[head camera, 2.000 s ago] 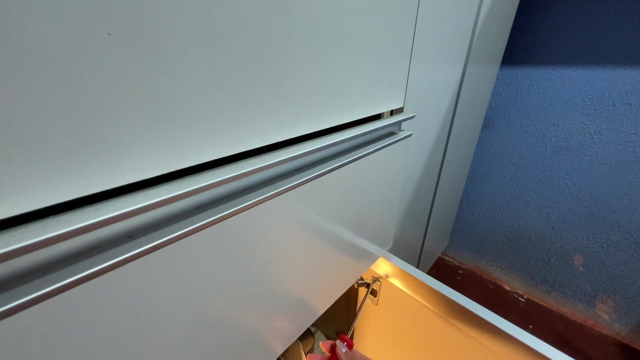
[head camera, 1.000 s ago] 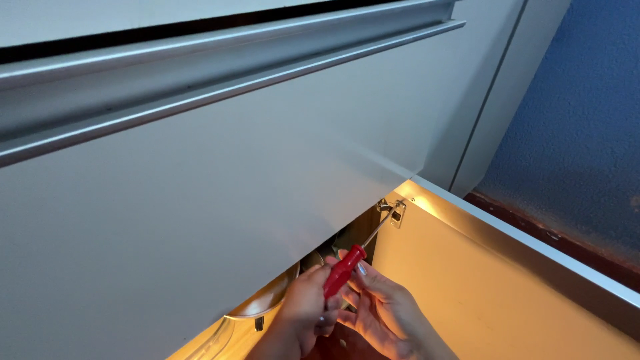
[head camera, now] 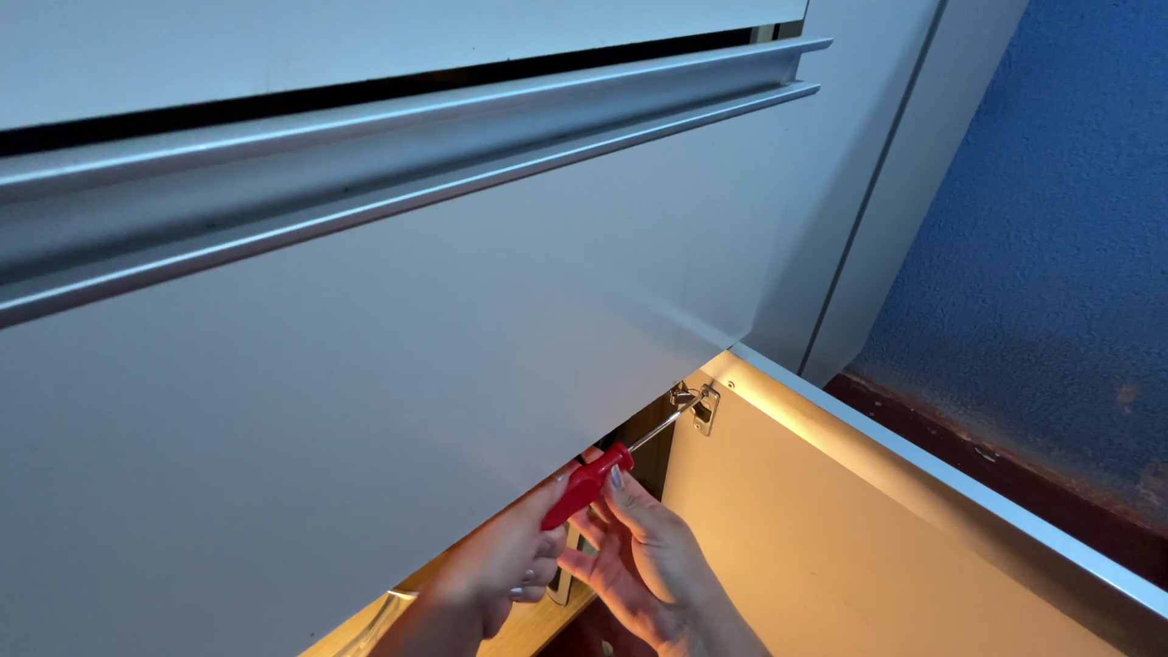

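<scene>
A screwdriver with a red handle (head camera: 584, 488) slants up to the right, its metal tip at the upper part of a metal hinge plate (head camera: 706, 409). The plate is fixed to the inner face of an open cabinet door (head camera: 821, 538), near its hinged edge. My left hand (head camera: 516, 557) is wrapped round the rear of the handle. With its thumb at the front end of the handle, my right hand (head camera: 643, 557) holds the screwdriver there, its other fingers loosely spread below. The hinge arm beside the plate is partly hidden by the cabinet front.
A pale drawer or cabinet front (head camera: 411, 356) with a long metal profile handle (head camera: 411, 155) overhangs my hands. Beneath it show a wooden cabinet edge (head camera: 525, 630) and a clear, glass-like object (head camera: 374, 620). A blue textured wall (head camera: 1058, 255) stands to the right.
Two seconds ago only some fingers and part of the screwdriver showed at the lower edge; both hands are now in view. The tip remains at the hinge plate. The view has shifted.
</scene>
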